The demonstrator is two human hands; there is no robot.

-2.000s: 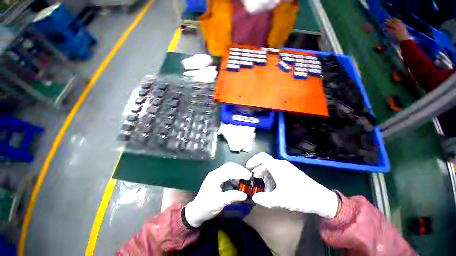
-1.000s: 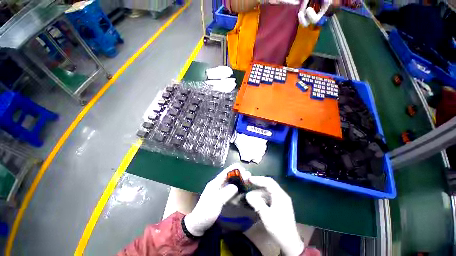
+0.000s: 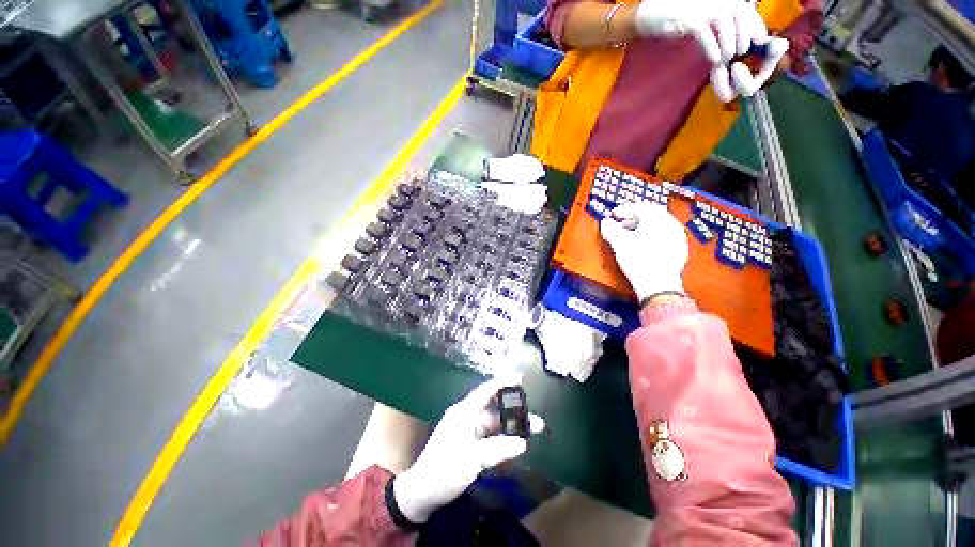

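Observation:
My left hand (image 3: 454, 454), in a white glove, holds a small black unit (image 3: 513, 410) upright between thumb and fingers above the bench's near edge. A pale face of the unit shows; no copper colour is seen on it now. My right hand (image 3: 648, 248), gloved too, reaches onto the orange board (image 3: 706, 286), its fingertips at the left group of small blue-and-white pieces (image 3: 629, 184). Whether the fingers grip a piece cannot be told. A second group of these pieces (image 3: 738, 233) lies to the right on the board.
A clear blister tray (image 3: 438, 272) with dark parts lies at left. White gloves (image 3: 572, 344) lie on the green bench (image 3: 353, 358). A large blue bin (image 3: 845, 427) of black parts is at right, beside a conveyor (image 3: 909, 427). A gloved person (image 3: 641, 96) works opposite.
My right hand has left the unit and moved forward onto the orange board. My left hand keeps the unit, now turned with its black side showing. The person opposite has both hands further in view.

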